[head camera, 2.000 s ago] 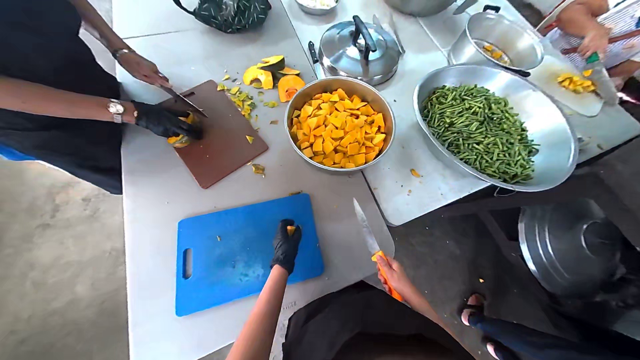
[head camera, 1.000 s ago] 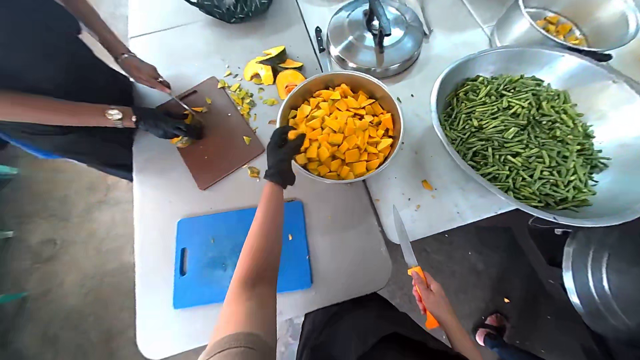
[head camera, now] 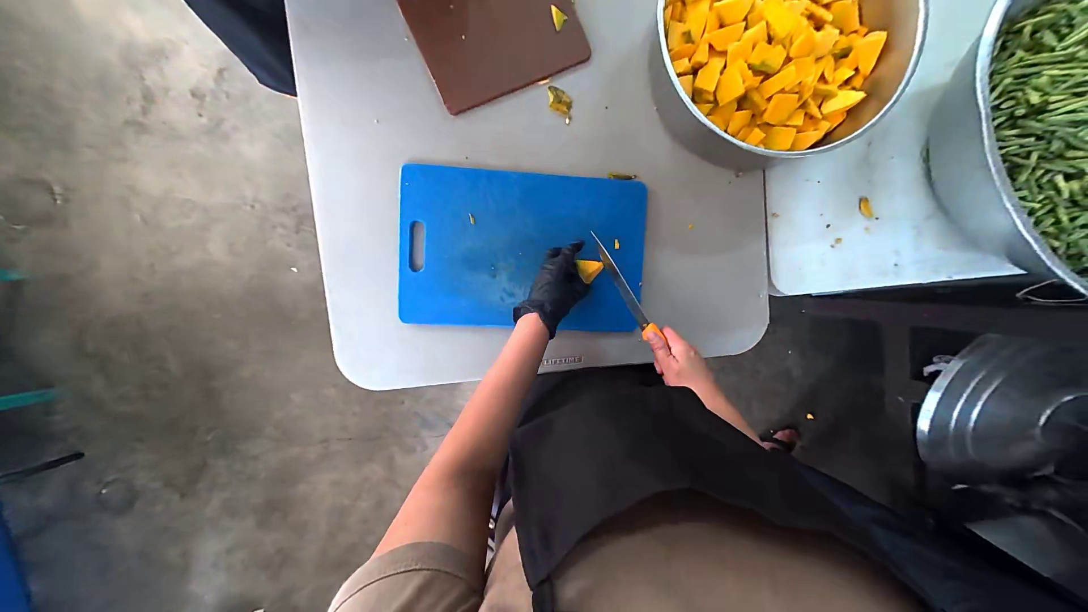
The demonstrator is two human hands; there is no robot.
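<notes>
On the blue cutting board (head camera: 484, 272) my left hand (head camera: 557, 282), in a black glove, holds a piece of yellow-orange squash (head camera: 588, 270) near the board's right half. My right hand (head camera: 678, 357), bare, grips the orange handle of a kitchen knife (head camera: 621, 282); its blade points up and left, just right of the squash piece. Whether the blade touches the piece I cannot tell. Small squash scraps lie on the board. Beyond it, at the upper right, a round metal pot (head camera: 769, 155) is filled with cut squash chunks (head camera: 765, 76).
A brown cutting board (head camera: 501, 51) lies at the top, with squash scraps beside it. At the right edge a large metal basin (head camera: 977, 161) holds cut green beans (head camera: 1041, 136). The table's rounded front edge (head camera: 365, 378) is close to my body. A large metal lid or pot (head camera: 994, 408) is lower right.
My left hand has moved from the squash pot back to the blue board and now holds a squash piece. The knife, still in my right hand, is now over the board. The view has tilted down.
</notes>
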